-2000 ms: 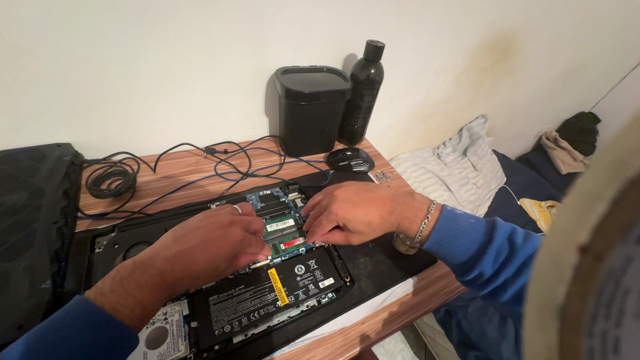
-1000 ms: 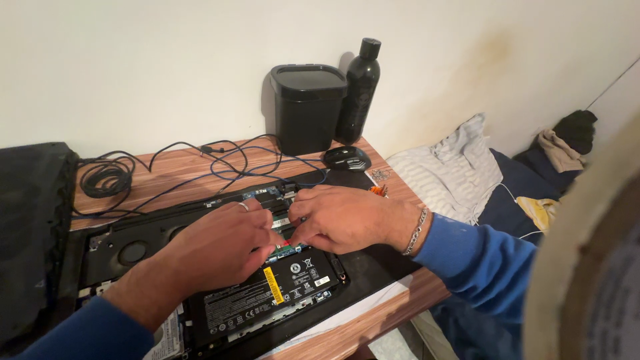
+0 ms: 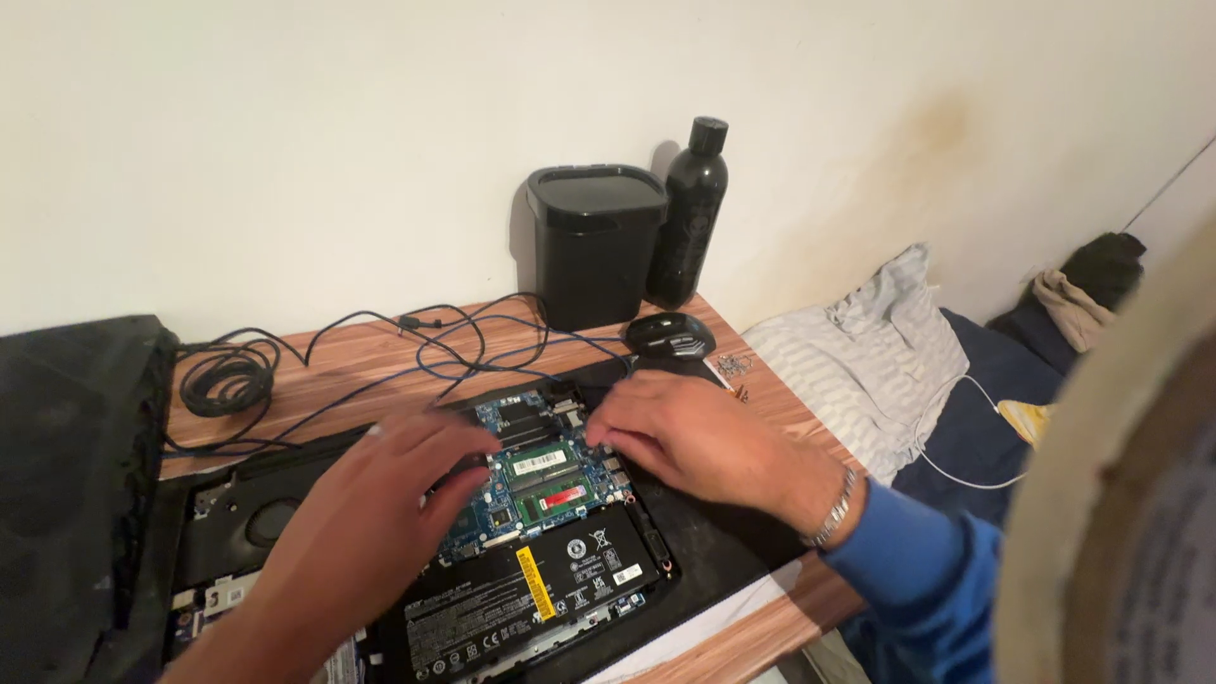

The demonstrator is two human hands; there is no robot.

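Observation:
An opened laptop base lies on a black mat, its blue motherboard point(image 3: 475, 543) showing. Two green RAM modules sit on the board, one with a white label point(image 3: 539, 463), the nearer one with a red label point(image 3: 562, 497). Below them is the black laptop battery point(image 3: 532, 594) with a yellow strip. Blurred, my left hand point(image 3: 380, 503) hovers over the board's left side, fingers apart and nothing seen in them. My right hand point(image 3: 698, 442) is at the board's upper right edge, thumb and fingertips close together; whether something small is between them cannot be told.
Behind the laptop are tangled cables point(image 3: 228, 380), a black bin point(image 3: 598, 252), a black bottle point(image 3: 693, 214) and a black mouse point(image 3: 671, 336). Small screws point(image 3: 733, 365) lie by the mouse. A black panel point(image 3: 76, 494) stands at left; a striped pillow point(image 3: 855, 351) is at right.
Both hands were together over the RAM modules. They have moved apart, the left hand to the left and the right hand to the board's upper right edge, and both modules now show.

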